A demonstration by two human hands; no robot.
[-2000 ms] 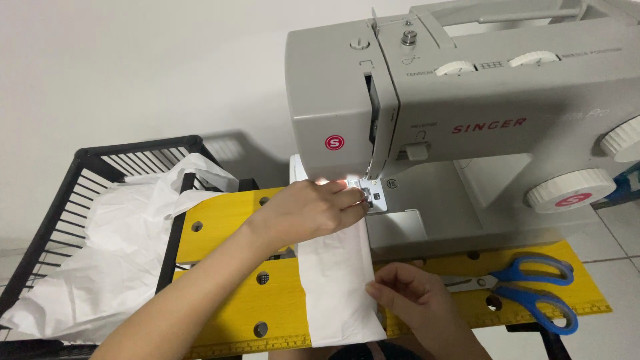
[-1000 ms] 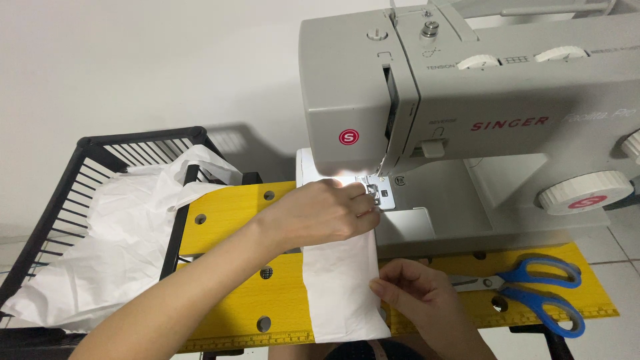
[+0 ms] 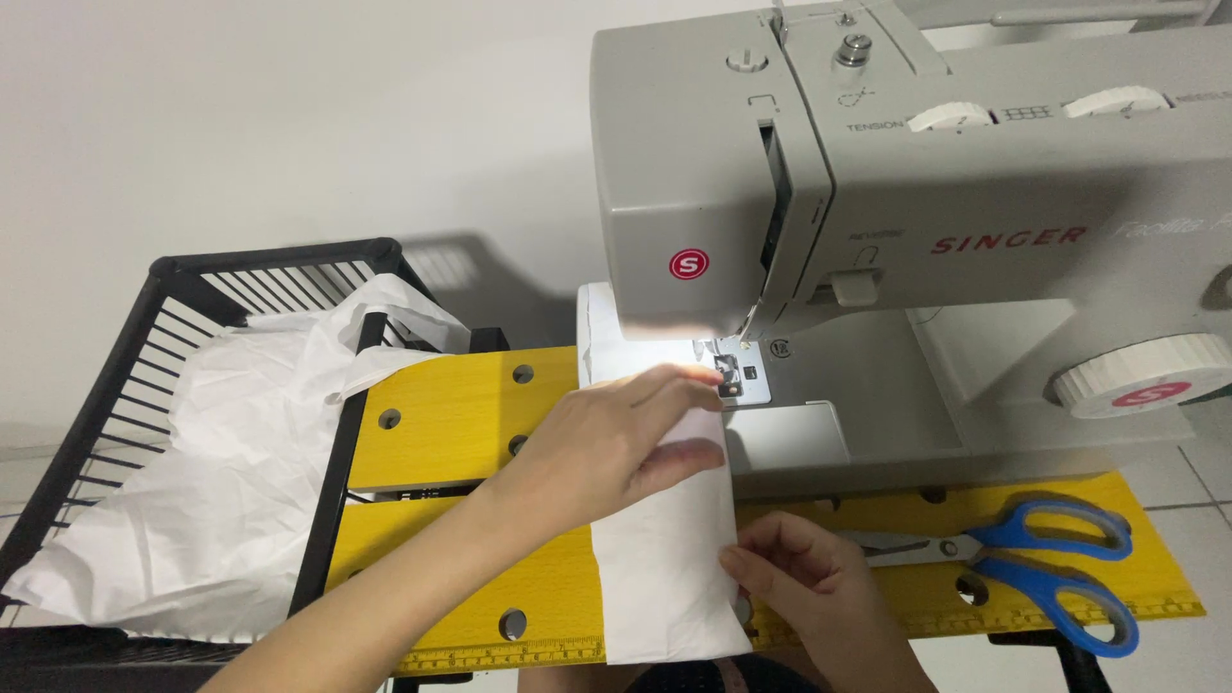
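Observation:
A strip of white fabric [image 3: 664, 568] runs from the lit presser foot [image 3: 724, 371] of a grey Singer sewing machine [image 3: 693, 173] down over the yellow worktop's front edge. My left hand [image 3: 616, 443] rests on the fabric just before the presser foot, its thumb and fingers apart with the fingertips near the foot. Lower down, my right hand [image 3: 799, 568] pinches the fabric's right edge between thumb and fingers. The needle area is partly hidden behind my left fingertips and the machine head.
Blue-handled scissors [image 3: 962, 549] lie on the yellow slotted worktop [image 3: 452, 558] right of my right hand. A black basket [image 3: 87, 423] holding crumpled white fabric [image 3: 221, 481] stands at the left. A pale wall [image 3: 289, 125] rises behind.
My left hand's thumb and fingers have spread apart from their earlier closer pose. My right hand stays at the fabric's right edge.

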